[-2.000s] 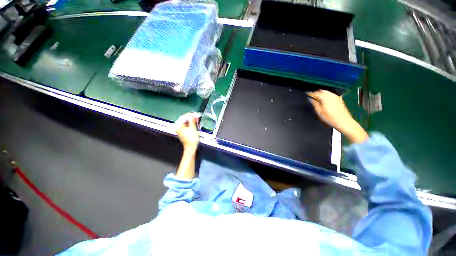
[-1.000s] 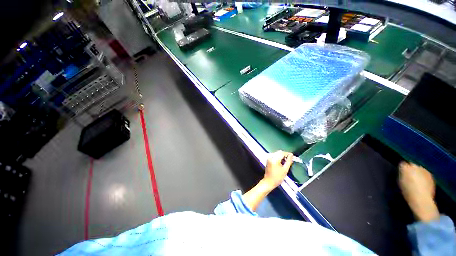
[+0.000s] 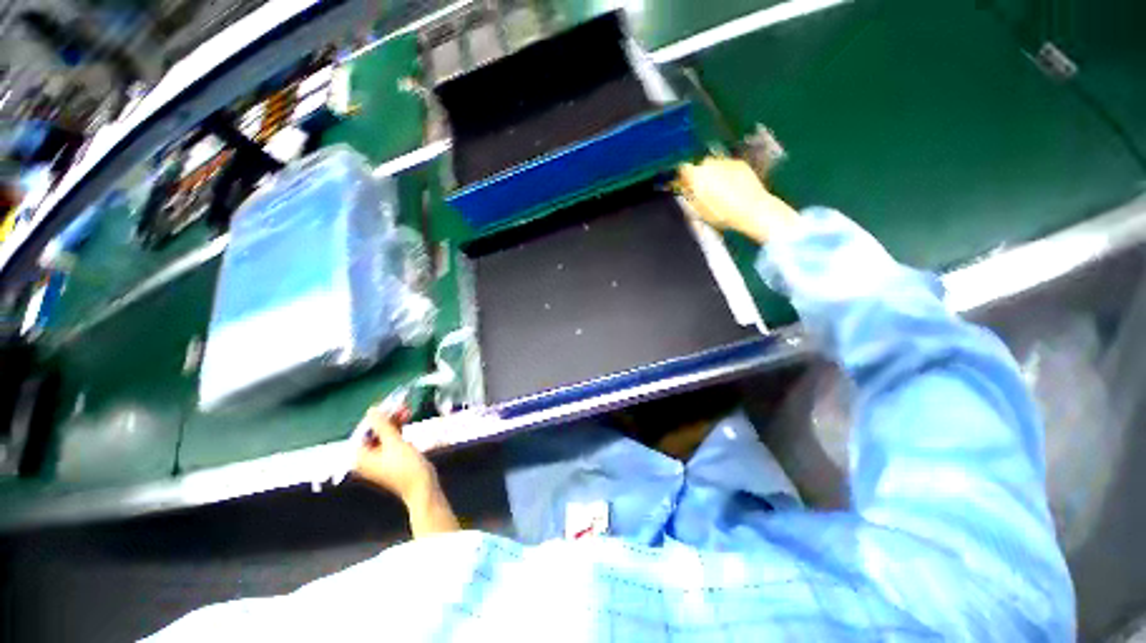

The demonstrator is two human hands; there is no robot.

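Observation:
The black-lined metal tray [image 3: 603, 295] lies at the near edge of the line, with a pale right rim and a blue front edge. My right hand [image 3: 723, 195] is at its far right corner, fingers bent; whether it holds something small is too blurred to tell. My left hand [image 3: 392, 459] is at the line's metal edge, left of the tray, with its fingers closed on a pale strip. A curling pale strip [image 3: 450, 358] lies between this hand and the tray's left side. A second black-lined tray [image 3: 572, 163] with a tall blue front stands just behind.
A bubble-wrapped stack [image 3: 295, 276] lies on the green board left of the tray, loose wrap at its right side. A parts tray [image 3: 251, 138] is behind it. The line's metal edge [image 3: 1005, 266] runs along the front. A clear plastic bag [image 3: 1062, 415] hangs at the right.
The view has swung left, then back right. My right hand has moved from over the liner to the tray's far right corner. My left hand stays by the line's edge with the strip.

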